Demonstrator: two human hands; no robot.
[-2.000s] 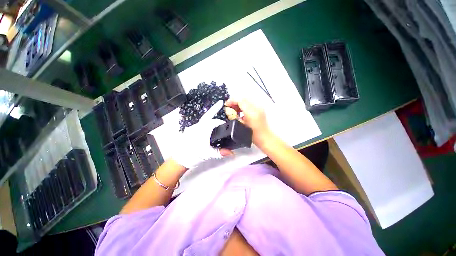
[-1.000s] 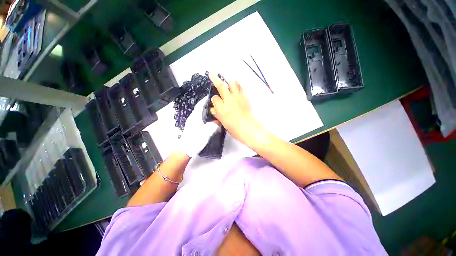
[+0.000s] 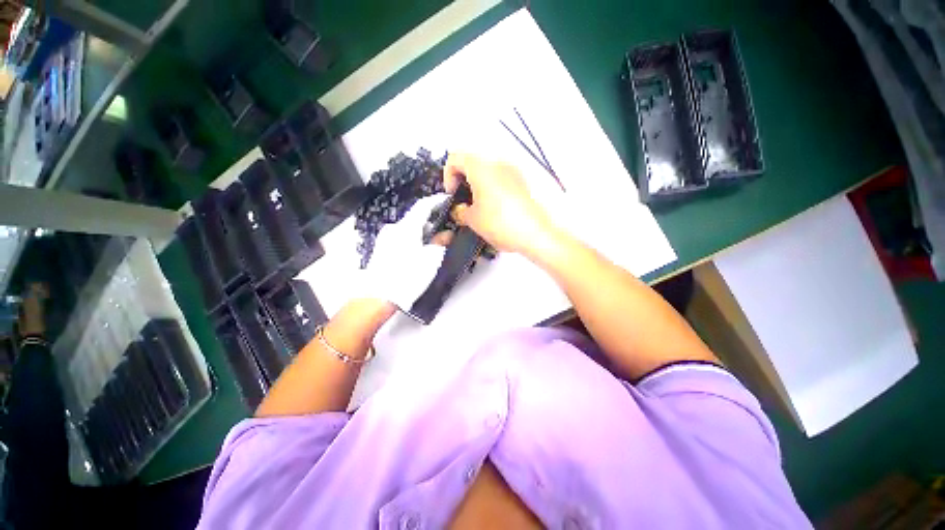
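Observation:
My left hand (image 3: pixel 399 264), in a white glove, holds a black plastic housing (image 3: pixel 448 282) tilted above the white sheet (image 3: pixel 580 233). My bare right hand (image 3: pixel 497 207) is at the housing's upper end, fingertips bent onto it; whether a small part is between them cannot be told. A heap of small black inserts (image 3: pixel 399 192) lies on the sheet just beyond my left hand. Dark tweezers (image 3: pixel 535 150) lie on the sheet to the right of the heap.
Two open housings (image 3: pixel 665 129) stand at the right. More housings (image 3: pixel 254 233) stand in rows at the left, beside a clear tray (image 3: pixel 192 331) of housings. A shelf edge (image 3: pixel 409 57) runs behind. Another person's arm (image 3: pixel 36 383) shows at far left. A carton (image 3: pixel 741 342) is below the bench.
The housing is tilted differently, with more of its long side showing. My right hand's fingers have curled in at its upper end. Another person's arm has appeared at far left.

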